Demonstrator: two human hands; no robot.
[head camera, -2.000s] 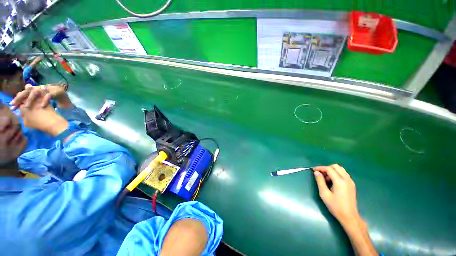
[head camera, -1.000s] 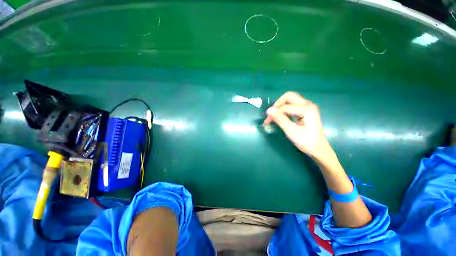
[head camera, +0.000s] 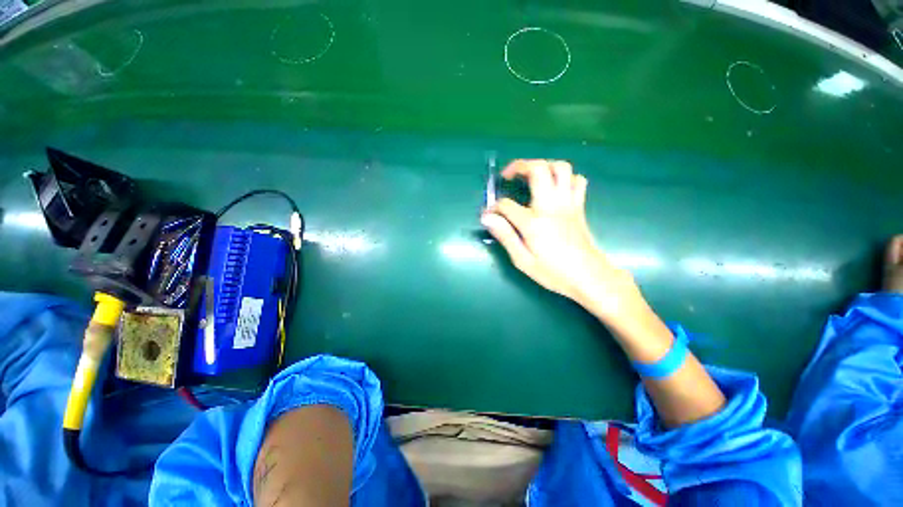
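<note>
A slim pale stick (head camera: 491, 184), slightly blurred, lies on the glossy green line surface (head camera: 426, 327) and points away from me. My right hand (head camera: 545, 220) is just to its right, palm down, with thumb and fingers apart. The thumb tip is at the stick's near end; whether it touches is unclear. The hand does not close around the stick. A blue band (head camera: 661, 358) is on my right wrist. My left forearm shows at the bottom edge, but the left hand is out of the picture.
At left stand a blue soldering station (head camera: 238, 297), a black holder (head camera: 109, 238) with a yellow-handled iron (head camera: 87, 371), and a square yellowish tray (head camera: 150, 347). Thin white circles (head camera: 537, 83) mark the far surface. People in blue sleeves sit at both sides.
My view has turned down from the rail and neighbour. My right hand has moved slightly left since the last frame, and its fingers have spread. The stick has turned from crosswise to pointing away.
</note>
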